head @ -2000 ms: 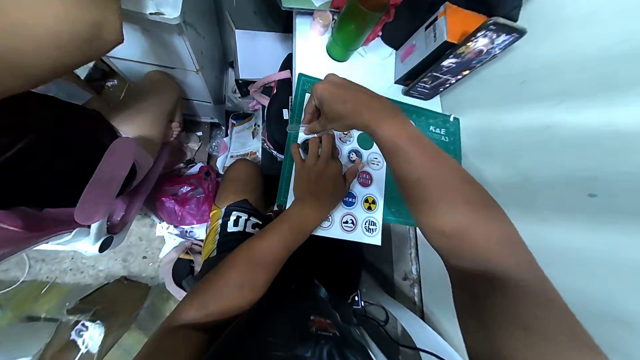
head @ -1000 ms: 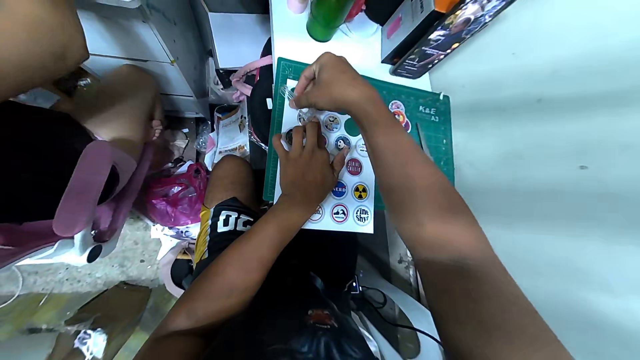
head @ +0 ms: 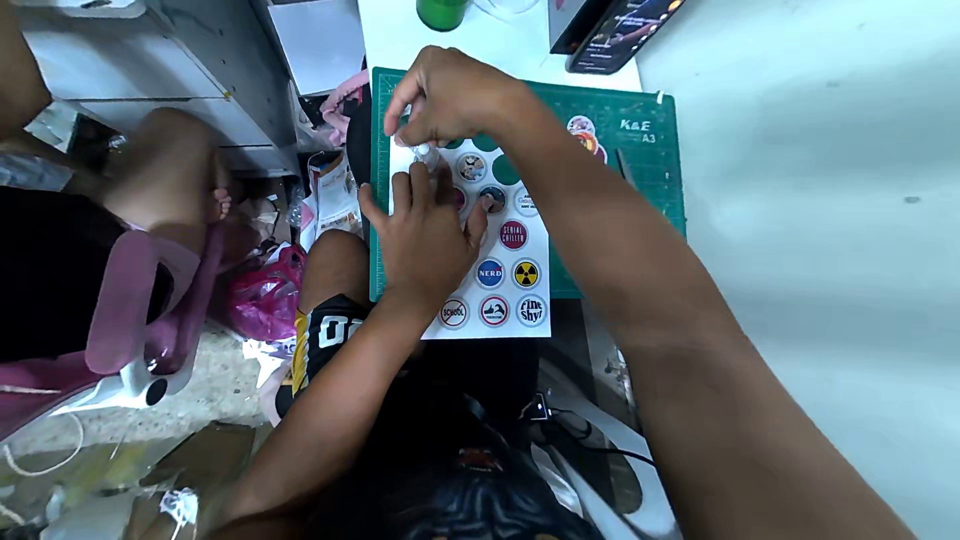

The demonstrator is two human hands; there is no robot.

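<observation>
A white sheet of round printed stickers point(head: 537, 326) lies on a green cutting mat point(head: 652, 195). Dark green circles show among the stickers near its top. My left hand point(head: 424, 232) rests palm down on the sheet, fingers spread, its thumb by a round sticker point(head: 492, 199). Above the sheet's upper left part is my right hand point(head: 457, 94), its fingers bent. A small clear item point(head: 426, 155) sits between my right fingertips and my left fingers; whether the right hand grips it is unclear. Loose round stickers point(head: 583, 133) lie on the mat beyond my right forearm.
A slim tool point(head: 624, 166) lies on the mat's right part. A green bottle or cup point(head: 441, 11) and a phone point(head: 626, 34) are at the back of the white table point(head: 487, 49). Someone's bent leg point(head: 169, 176) is at the left, near a pink bag point(head: 270, 296).
The clear item showed near the mat's left edge one second ago and is now between my hands. The loose stickers, hidden two seconds ago, are visible. My left hand stays on the sheet.
</observation>
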